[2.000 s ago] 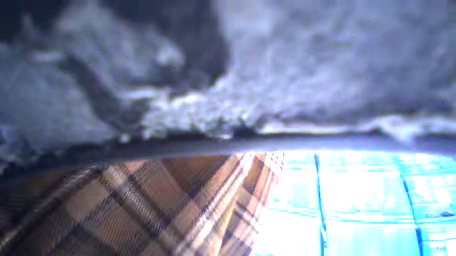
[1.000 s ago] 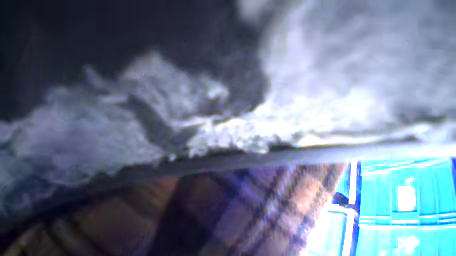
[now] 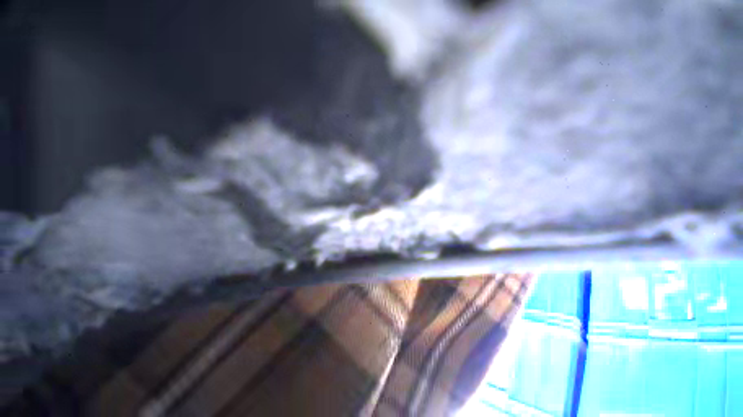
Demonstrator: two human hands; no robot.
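No hand shows in the head view, and no held item is seen. A brown, tan and black plaid shirt (image 3: 326, 358) with pale lines lies nearest, across the bottom left and middle. A flaky grey-white and dark cap brim or camera cover (image 3: 570, 138), very close and blurred, hides the whole upper part of the view. Both of my hands are out of the picture or hidden behind these.
Bright blue bins (image 3: 660, 375) stand at the lower right, with a dark vertical gap between them. Pale, overexposed patches, perhaps labels, show on the upper one. A glaring white area borders the shirt's right edge.
The shirt's edge and folds have shifted left since one second ago, and the bins show at a different angle. The cover's edge sits slightly lower.
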